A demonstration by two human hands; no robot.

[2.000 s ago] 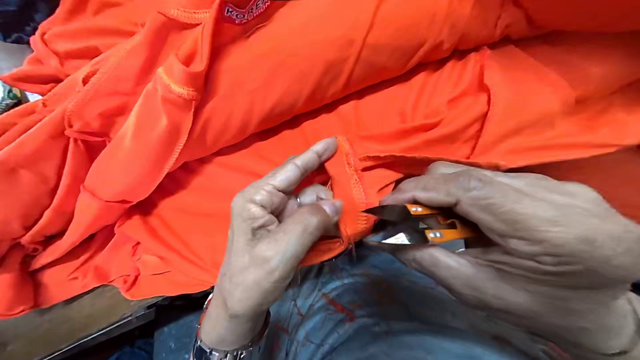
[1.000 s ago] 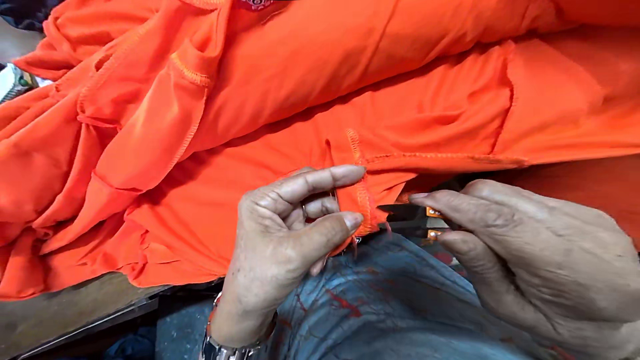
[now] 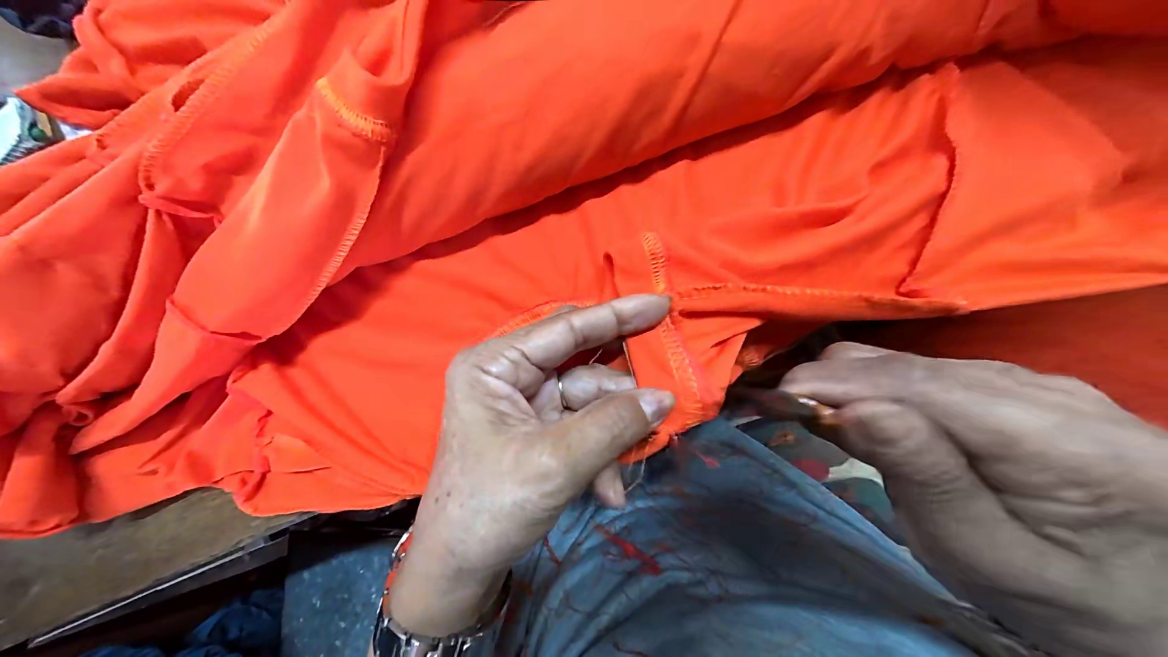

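My left hand (image 3: 547,420), with a ring and a metal wristwatch, holds the sewn edge of an orange knit garment (image 3: 684,365) between thumb and fingers. An overlocked seam runs down that held piece, and loose threads hang near its lower end. To the right, my right hand (image 3: 967,456) grips thread snips (image 3: 785,404); they are blurred and mostly covered by the fingers. The dark blades point left toward the garment's edge. Whether they touch the cloth cannot be told.
More orange fabric (image 3: 566,119) lies heaped across the upper view, with serged seams showing. A wooden table edge (image 3: 137,557) is at lower left. Below the hands, blue cloth (image 3: 730,547) with red thread scraps covers the lap. A patterned cloth (image 3: 849,470) shows beside it.
The snips have moved from close against the held seam to a little right of it, with the right hand. The left hand keeps its hold on the garment.
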